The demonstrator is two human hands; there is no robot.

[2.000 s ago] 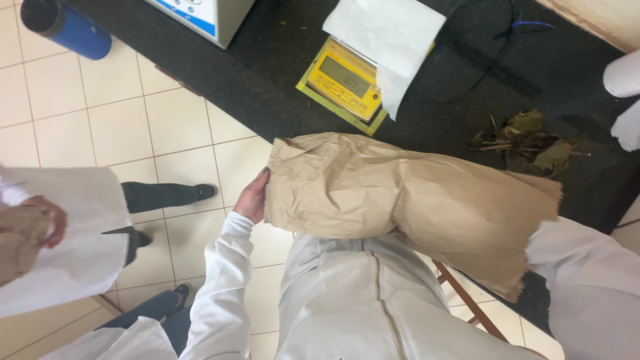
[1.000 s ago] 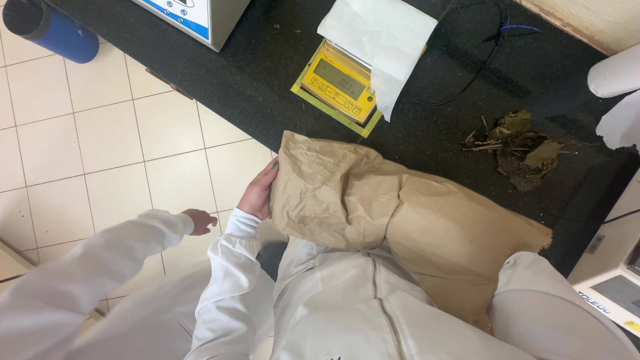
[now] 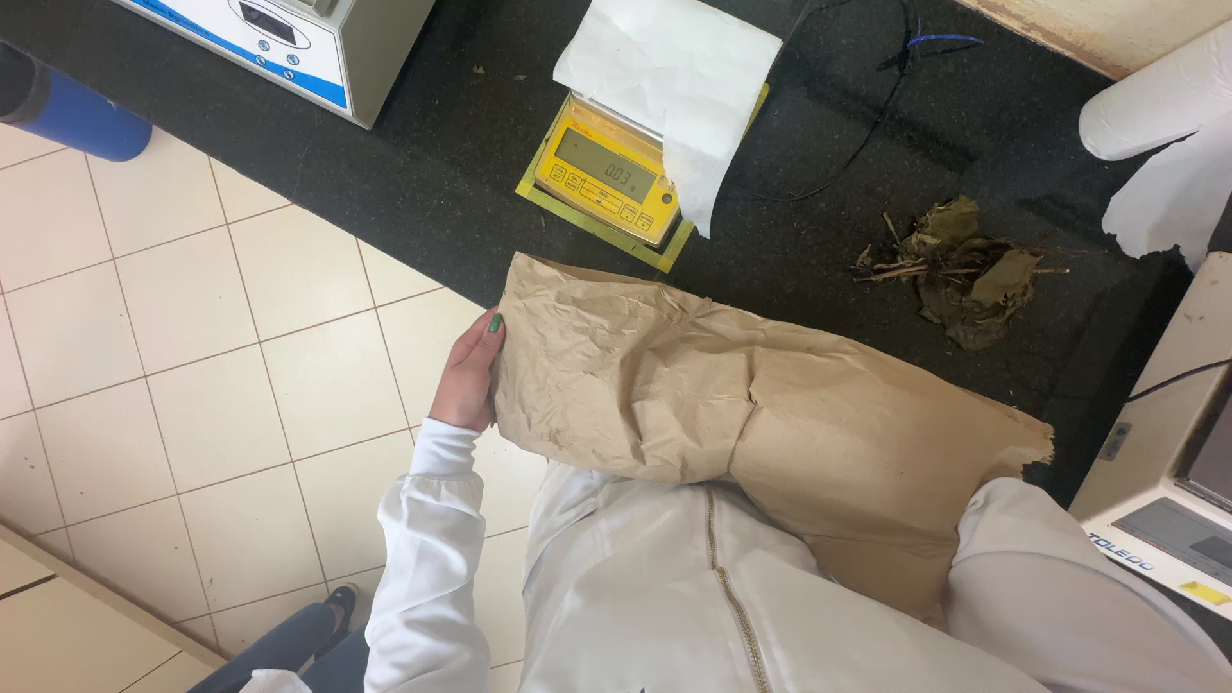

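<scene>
A large crumpled brown paper bag [image 3: 664, 385] lies sideways across my front, along the edge of the dark counter. My left hand [image 3: 470, 371] grips its closed left end, thumb on top. My right hand is hidden; the right sleeve reaches the bag's torn-edged end, and the hand seems to be inside. Beyond the bag stands a yellow digital scale [image 3: 602, 178] with a lit display, a white paper sheet [image 3: 674, 77] lying over its pan and hanging past its side. A heap of dried leaves and stems [image 3: 962, 274] rests on the counter right of the scale.
A white-and-blue instrument [image 3: 318, 58] stands at the upper left, near a blue tumbler [image 3: 91, 115] at the counter's edge. A white paper roll [image 3: 1155, 96] and a Toledo device [image 3: 1155, 481] are at the right. A person's leg and shoe [image 3: 322, 626] show at the lower left.
The other person's white sleeve and hand, seen at the left earlier, have gone out of view. The bag stays across my front, with my left hand still on its end.
</scene>
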